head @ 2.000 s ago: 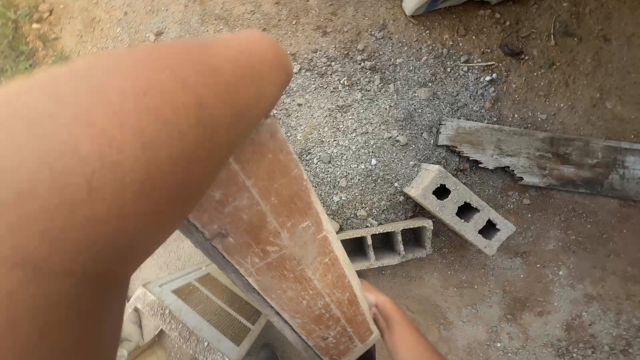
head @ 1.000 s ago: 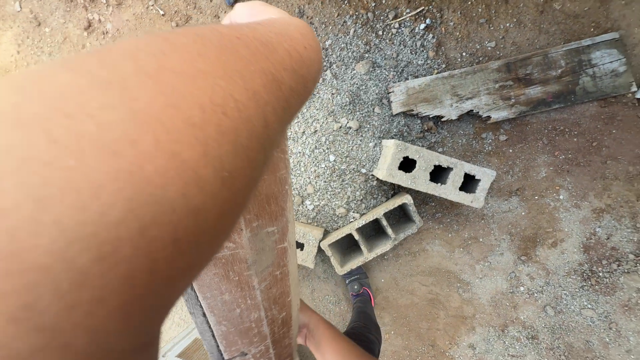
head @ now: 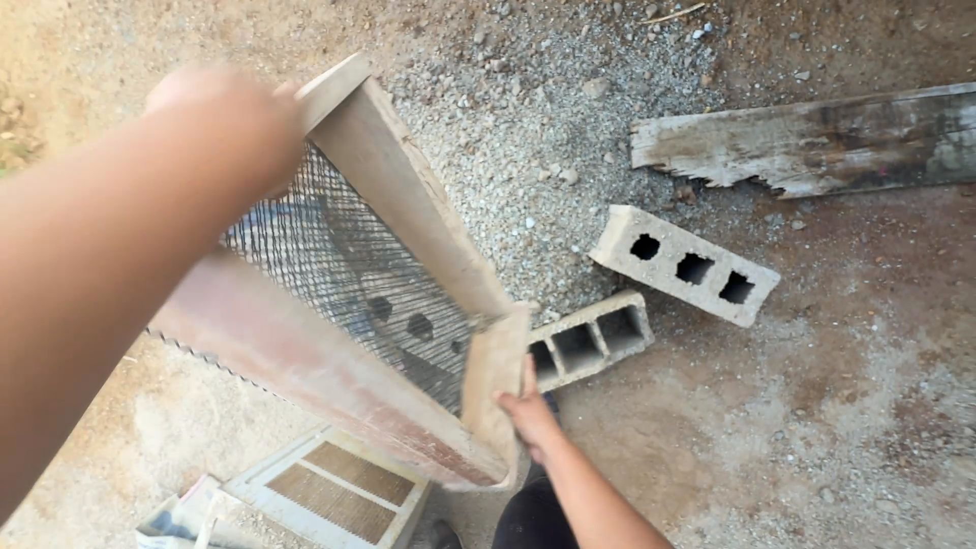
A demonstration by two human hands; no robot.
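Observation:
A wooden-framed wire mesh screen (head: 427, 252), tilted, is held up between my two hands. My left hand (head: 229, 114), blurred, is at the frame's upper end, its fingers partly hidden behind my wrist and the wood. At the lower right end my right hand (head: 530, 415) grips the short end board, the thumb on its inner side. Dark wire mesh (head: 328, 229) spans the frame, and the ground and block holes show through it. The near side board (head: 335, 366) has worn reddish paint.
Two hollow concrete blocks, one (head: 686, 267) right of the other (head: 595, 339), lie beside spread gravel (head: 526, 152). A weathered, splintered plank (head: 808, 141) is at the upper right. Below the screen stand a pale box-like unit with grilles (head: 343, 488) and a sack (head: 175, 518). My feet are close by.
The screen has turned, so its mesh and inner sides now show where earlier only a reddish board face showed. My left forearm has moved left, uncovering the frame's upper end.

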